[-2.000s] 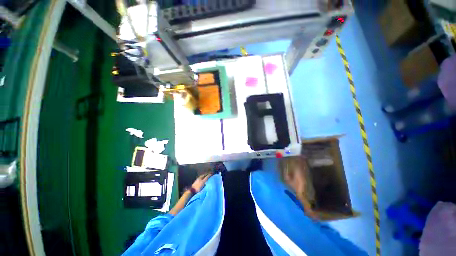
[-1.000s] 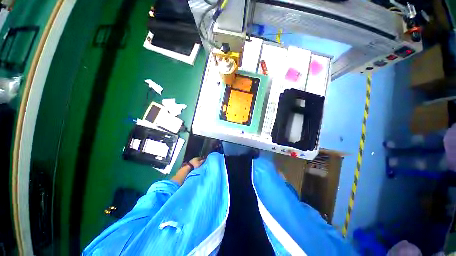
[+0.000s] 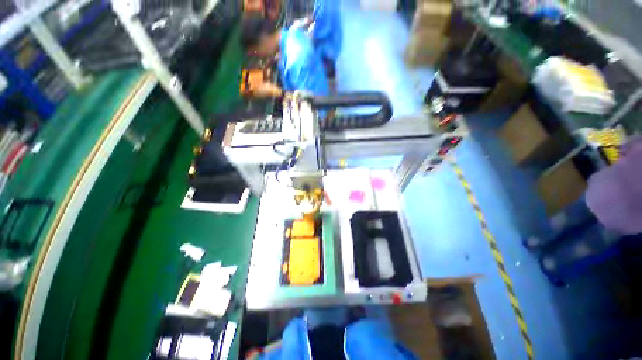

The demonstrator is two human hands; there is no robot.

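The orange jig plate point(image 3: 304, 261) lies on the machine bed, with a thin black frame around it and a pale green fixture frame point(image 3: 329, 253) outside that. The brass-gold dispensing head point(image 3: 308, 202) is over the plate's far end. A black housing point(image 3: 357, 247) with open windows lies on the bed to the right. My left hand point(image 3: 266, 347) shows only as a blurred sliver at the bottom edge, left of my blue sleeves; its fingers cannot be made out. My right hand is out of view.
The gantry beam point(image 3: 373, 147) crosses behind the jig. Black frames point(image 3: 183, 346) and white scraps point(image 3: 218, 274) lie on the green bench at left. An open carton point(image 3: 408, 330) is at lower right. A person in blue point(image 3: 299, 63) is beyond the machine.
The view has tilted up, so the machine sits lower and the person beyond shows. My left hand has slipped to the bottom edge. The dispensing head stays near the jig's far end.
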